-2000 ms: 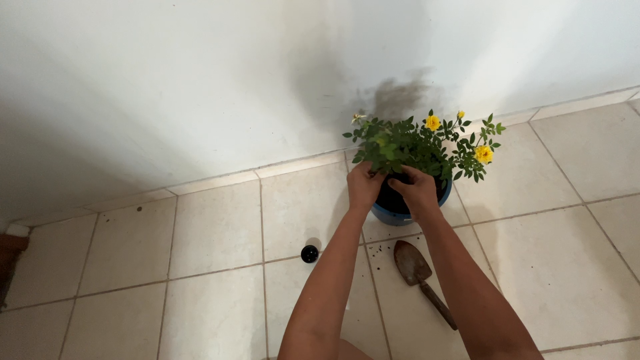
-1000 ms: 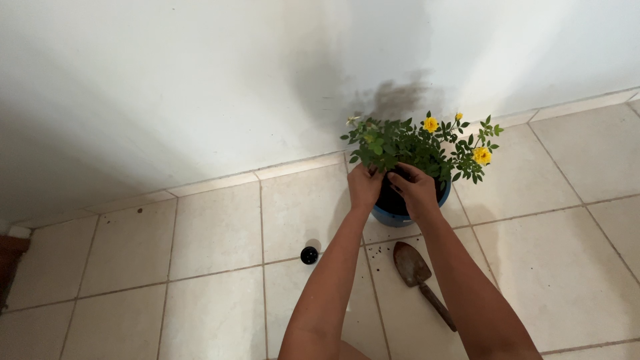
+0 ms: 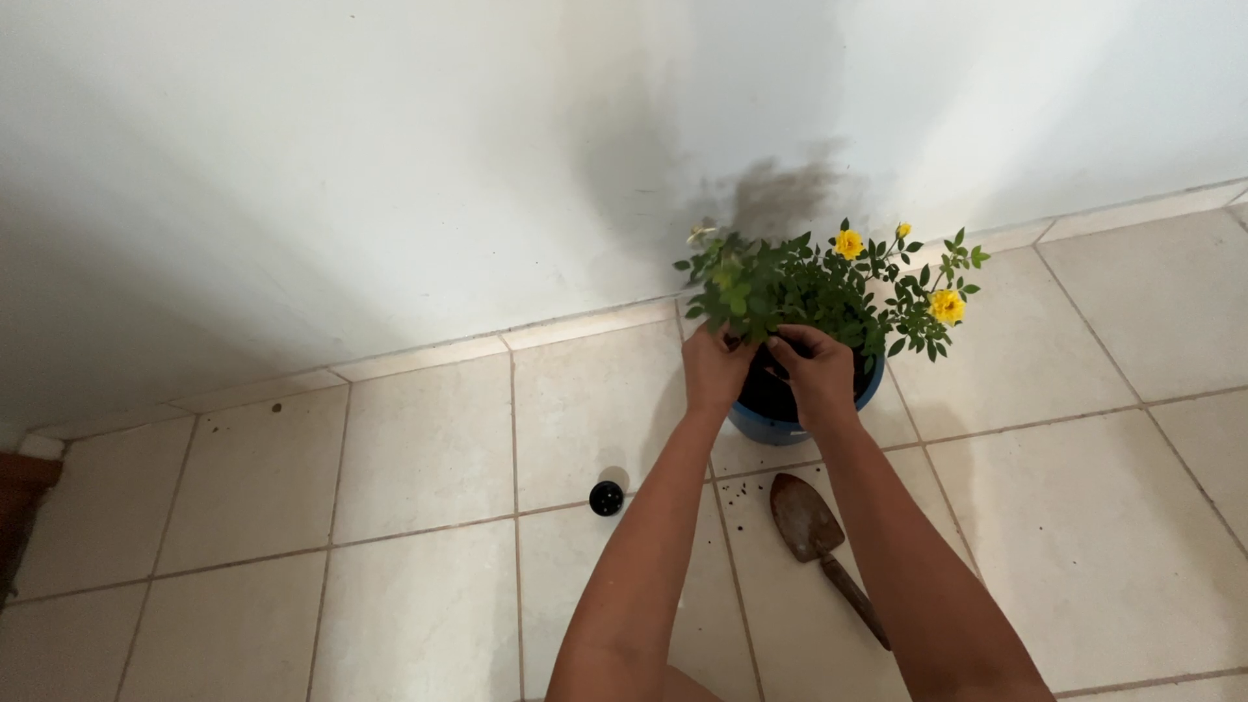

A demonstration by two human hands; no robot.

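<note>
A leafy rose plant (image 3: 819, 288) with yellow blooms (image 3: 946, 306) stands in a round blue pot (image 3: 775, 429) of dark soil (image 3: 765, 395). My left hand (image 3: 717, 366) is at the pot's left side, its fingertips among the lower leaves. Close beside it, my right hand (image 3: 814, 370) is over the soil, thumb and fingers bent near the stems. Leaves and the hands themselves hide the fingertips, so whether either pinches a stem does not show. A rusty garden trowel (image 3: 804, 517) lies on the floor below the pot, partly behind my right forearm.
A small black plastic pot (image 3: 605, 498) rests on the tiled floor left of my left forearm. Crumbs of soil (image 3: 740, 527) are scattered near the trowel. Behind the plant rises a white wall (image 3: 390, 175) with a tiled skirting (image 3: 595, 322). A reddish-brown object (image 3: 24, 487) is at the far left edge.
The leafy stems at the plant's left have shifted a little and look blurred now. Both hands have stayed at the pot.
</note>
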